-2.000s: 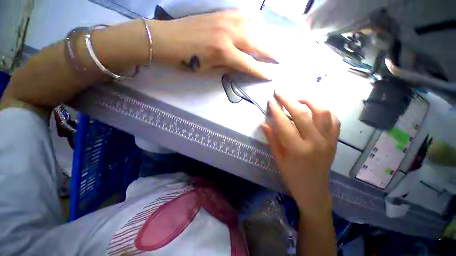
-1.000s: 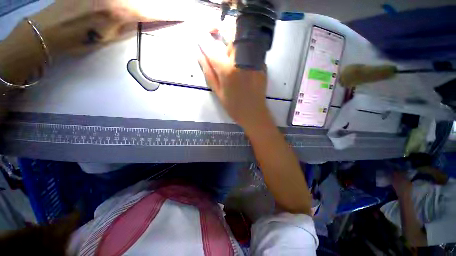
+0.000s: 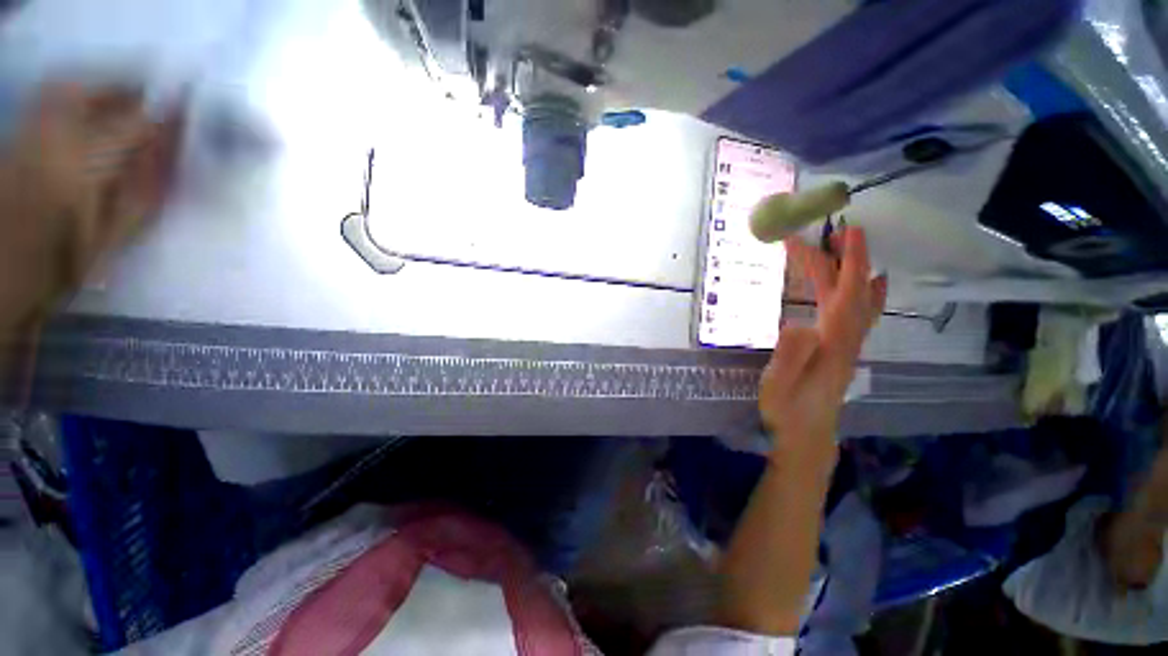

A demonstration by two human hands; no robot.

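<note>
My left hand (image 3: 96, 192) is at the far left, strongly blurred; whether it holds cloth cannot be told. My right hand (image 3: 833, 314) is over the table just right of the smartphone (image 3: 743, 244), palm partly up. A small dark pointed tool (image 3: 833, 236) is at its fingertips, below the awl with the pale handle (image 3: 801, 212); a firm grip cannot be made out. The phone lies flat with its screen lit. The needle area (image 3: 497, 103) is at the top, with the black ribbed cylinder (image 3: 553, 160) beside it. No cloth piece shows clearly under the needle.
A purple cloth strip (image 3: 884, 77) drapes over the machine head; a dark display panel (image 3: 1076, 212) is at right. The grey ruler edge (image 3: 512, 377) runs along the table front. A blue crate (image 3: 128, 538) is below left. Another person's arm (image 3: 1137, 532) is at lower right.
The view has shifted rightward. My left hand has moved away to the left. My right hand has left the needle area and moved right, past the phone, to the dark tool. The phone screen looks different.
</note>
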